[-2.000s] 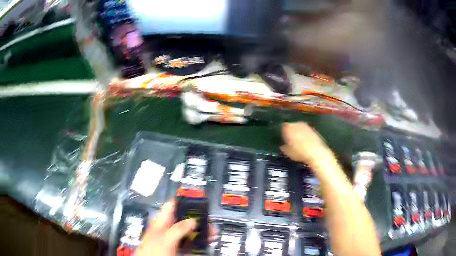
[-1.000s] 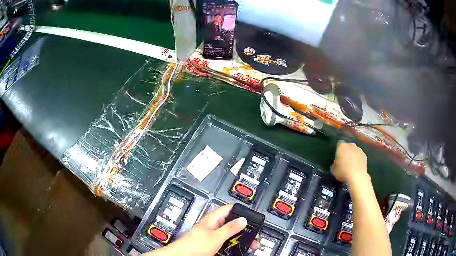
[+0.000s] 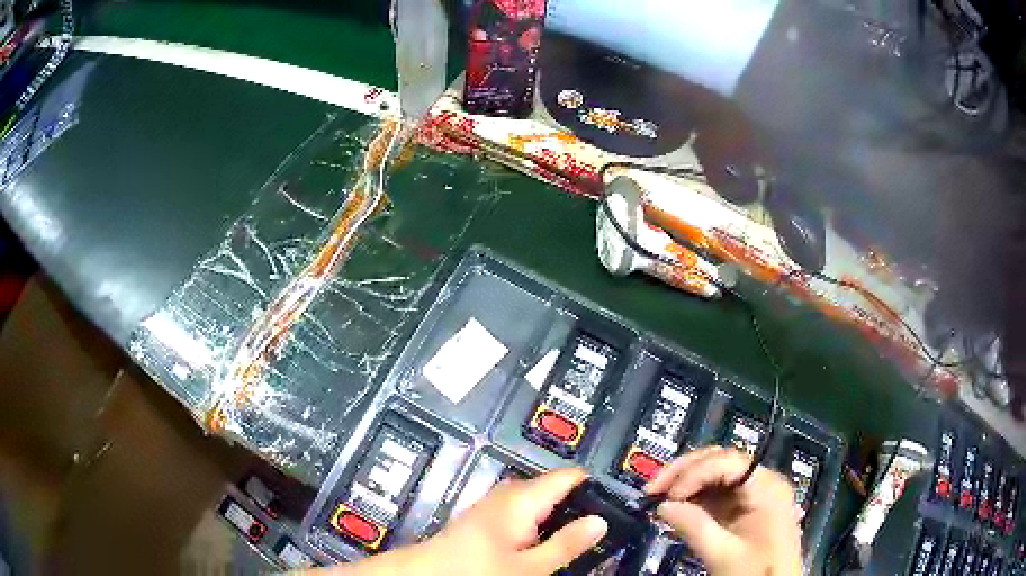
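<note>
My left hand (image 3: pixel 512 527) holds a black battery pack (image 3: pixel 596 529) over the lower middle of the blister tray (image 3: pixel 388 388). My right hand (image 3: pixel 731 506) pinches the end of a thin black cable (image 3: pixel 779 394) at the pack's upper right edge; whether it is plugged in is hidden by the fingers. Other packs with white labels and red ovals lie in the tray pockets, such as one battery pack (image 3: pixel 576 388) in the upper row. The top left pocket holds a white paper slip (image 3: pixel 464 360).
A white handheld scanner (image 3: pixel 653 242) lies behind the tray, and a second scanner (image 3: pixel 889 489) at its right. A second filled tray (image 3: pixel 973 495) is at far right. A phone (image 3: pixel 503 56) stands by the mouse pad (image 3: pixel 613 110). Wrinkled clear film (image 3: pixel 304 281) lies left.
My right hand has come down and left from behind the tray to the pack in my left hand, with the cable now between its fingers. My left hand has moved slightly right with the pack.
</note>
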